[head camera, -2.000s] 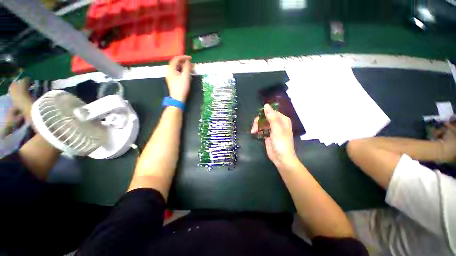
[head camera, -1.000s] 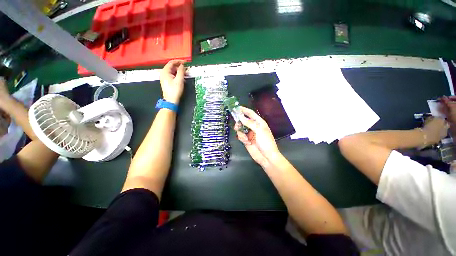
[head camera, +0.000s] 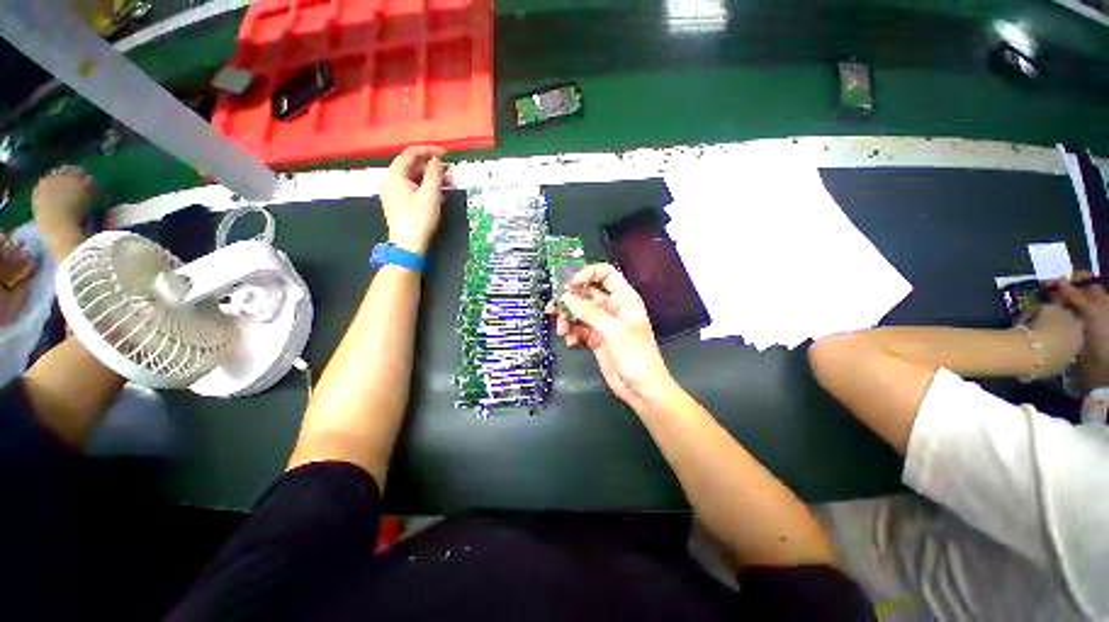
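My right hand (head camera: 604, 322) holds a green circuit board (head camera: 564, 253) by its lower part, beside the right edge of the row of boards (head camera: 505, 304). The fingers hide part of the board. The row is a long green-and-silver ribbed strip on the dark mat. My left hand (head camera: 415, 192) rests near the white ledge, left of the row's far end, with fingers loosely curled and nothing seen in it. A blue wristband (head camera: 398, 256) is on the left wrist.
A dark slab (head camera: 657, 273) and white paper sheets (head camera: 778, 255) lie to the right. A white fan (head camera: 183, 310) stands left. A red tray (head camera: 365, 91) and part-built units (head camera: 549, 105) are on the green belt. People's arms (head camera: 949, 349) show at both sides.
My right hand has moved left from over the dark slab to the row of boards, with a board held in it. The red tray and units have shifted right in view.
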